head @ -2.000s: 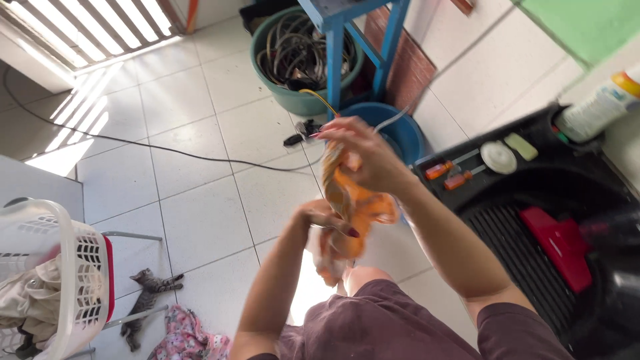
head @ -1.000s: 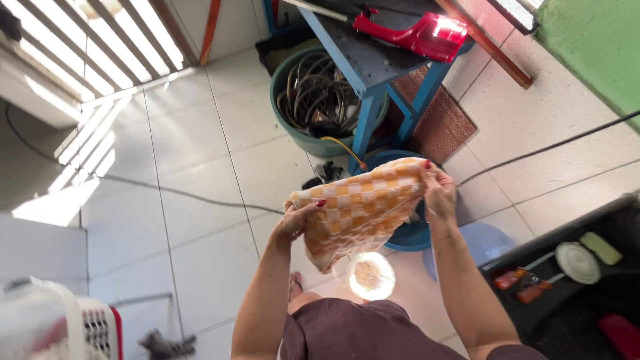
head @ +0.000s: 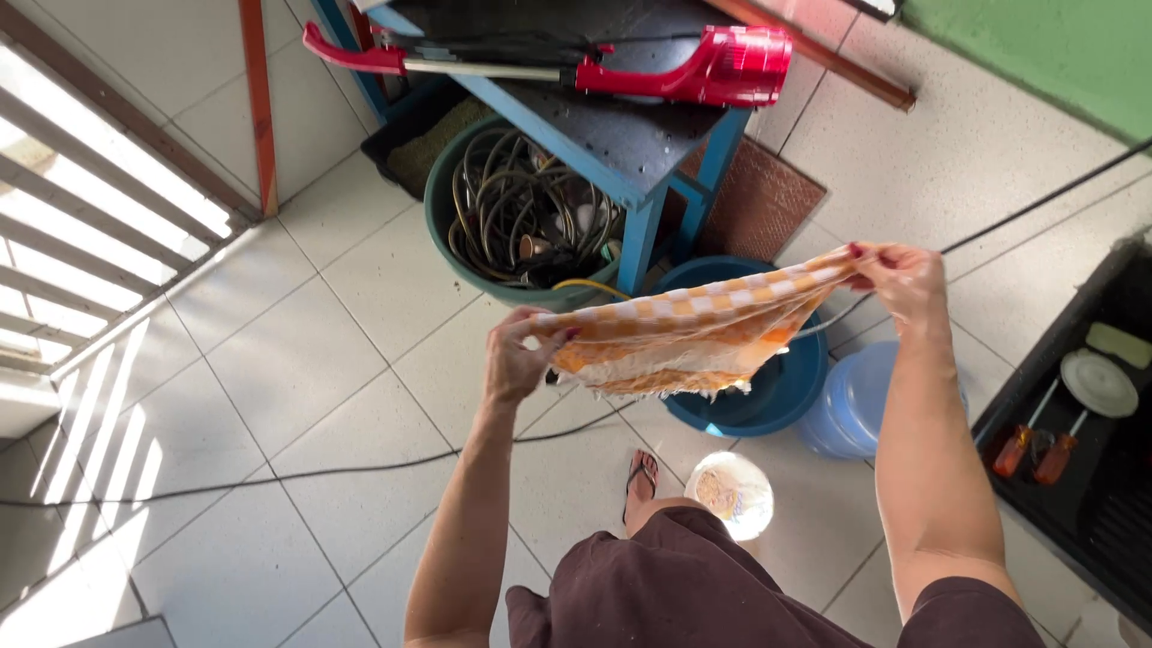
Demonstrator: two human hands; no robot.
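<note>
An orange and white checkered cloth (head: 684, 315) with a frayed lower edge is stretched between my two hands. My left hand (head: 520, 355) pinches its left end, and my right hand (head: 900, 279) grips the upper right corner. Behind and below the cloth, a blue plastic basin (head: 756, 396) stands on the floor, partly hidden by the fabric. Beside the basin is a translucent blue water jug (head: 850, 396), partly covered by my right arm.
A blue-framed table (head: 621, 148) holds a red stick vacuum cleaner (head: 684, 81). A green tub (head: 441, 211) of coiled hoses stands under its edge. A white bucket (head: 733, 495) is near my foot. Black cable (head: 360, 468) crosses the tiles. Screwdrivers (head: 1053, 459) lie in the black sink (head: 1017, 396).
The cloth was bunched between my hands two seconds ago, then spread; now it is stretched wide, with my hands farther apart. The view has shifted toward the table.
</note>
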